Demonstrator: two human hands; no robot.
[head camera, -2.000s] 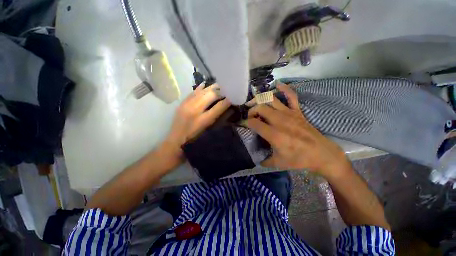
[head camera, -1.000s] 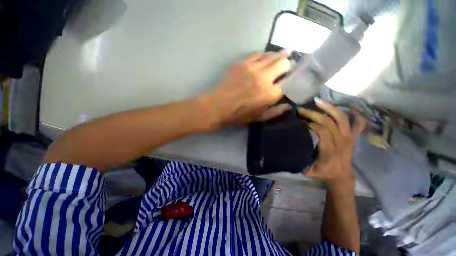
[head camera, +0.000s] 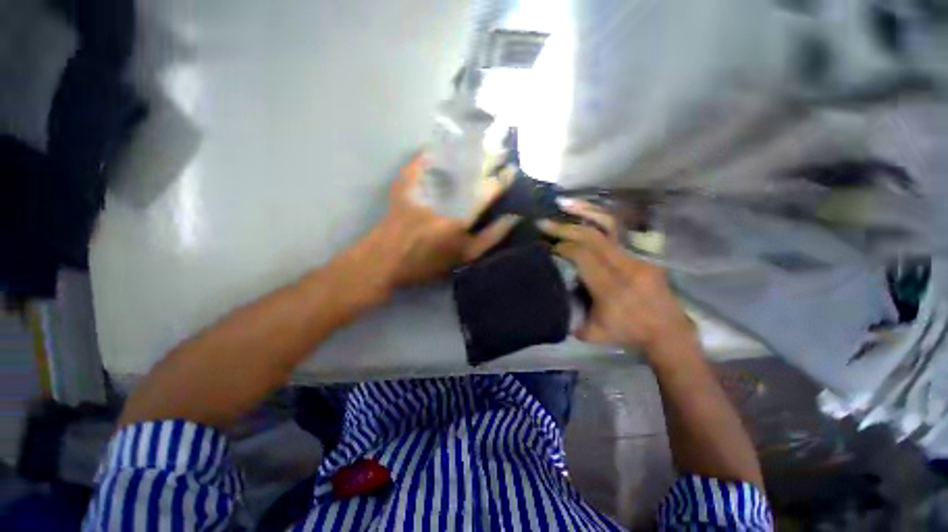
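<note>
A black cuff (head camera: 511, 303) lies at the front edge of the white sewing table, between my hands. My left hand (head camera: 421, 229) is at the pale lamp head (head camera: 449, 166), left of the needle area, its thumb at the dark cloth; its fingers are partly hidden behind the lamp head. My right hand (head camera: 615, 275) holds the right side of the cuff with its fingertips on the dark cloth. The grey sleeve panel (head camera: 774, 296) stretches right from my right hand. The presser foot and needle are blurred and cannot be made out.
The lamp throws a bright glare (head camera: 535, 104) beside the machine. Dark and grey cloth (head camera: 78, 177) is piled at the left, with a white bin (head camera: 78, 333) below it. Pale cloth (head camera: 910, 353) lies at the far right. A red object (head camera: 361, 478) is on the striped shirt.
The view has swung and shifted. Since one second ago, my left hand and the lamp head have moved left in the picture. The cuff stays between my hands.
</note>
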